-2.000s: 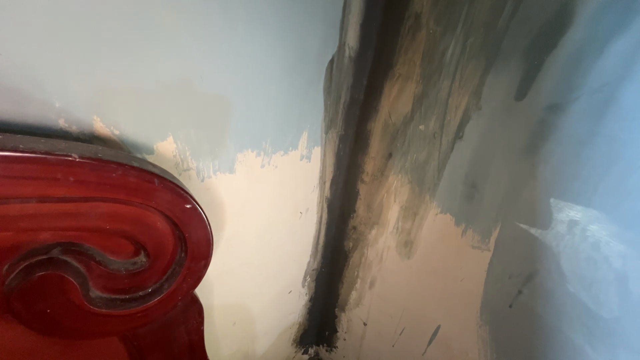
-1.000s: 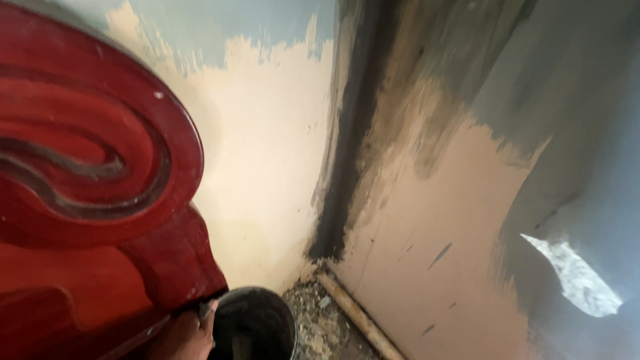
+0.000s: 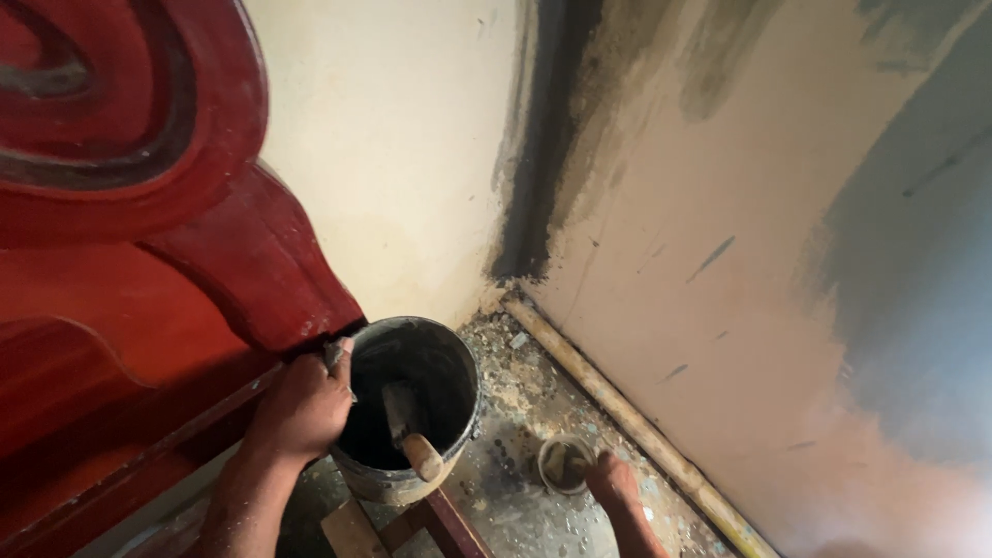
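My left hand [image 3: 310,399] is at the near left rim of a dark bucket [image 3: 461,372], its fingers closed on a small greyish thing that I cannot make out. Inside the bucket leans a tool with a wooden handle [image 3: 422,457] and a flat blade, the handle resting at the near rim. My right hand [image 3: 616,480] grips the right edge of a small round cup [image 3: 546,463] with some greyish matter in it, low over the wet, spattered floor. The cup is right of the bucket and apart from it.
A carved red wooden panel [image 3: 256,263] fills the left side. Two walls meet behind, with a dark grey coating [image 3: 546,139] down the corner. A pipe or pole [image 3: 604,391] runs along the right wall's foot. Wooden pieces [image 3: 453,523] lie below the bucket amid grit.
The view has tipped down to the floor. My left hand, by the bucket a second ago, is now seen in full, and my right hand with the cup has come into view.
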